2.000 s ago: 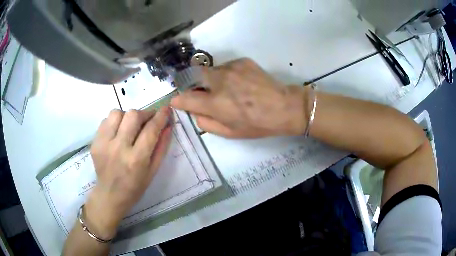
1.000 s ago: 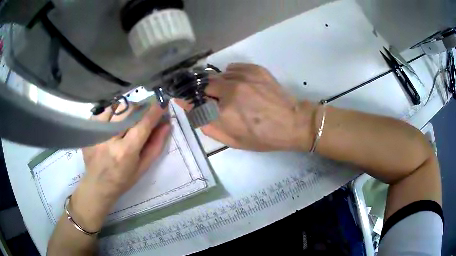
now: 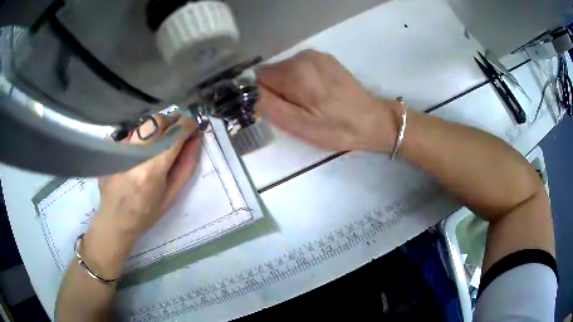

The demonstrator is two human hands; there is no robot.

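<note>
The white marked pattern piece (image 3: 182, 214) lies on the green fabric panel (image 3: 188, 248), which shows as a border at its edges. My left hand (image 3: 147, 182) rests flat on the piece's upper part, its fingertips partly behind the sewing machine head (image 3: 81, 82), near the presser foot (image 3: 200, 117). My right hand (image 3: 320, 104) is right of the foot, off the piece; its fingertips are hidden behind the tension knob (image 3: 252, 137) and metal parts. I cannot tell whether it holds anything.
Black thread snips (image 3: 501, 88) lie at the table's right side, beside cords (image 3: 561, 78). A printed ruler scale (image 3: 301, 255) runs along the table's front edge. A white basket (image 3: 453, 251) with green and white pieces stands below the right forearm.
The view came closer under the machine head, which now covers my left fingertips. My right hand has moved up and away from the piece's edge. The piece has shifted slightly up and left in view.
</note>
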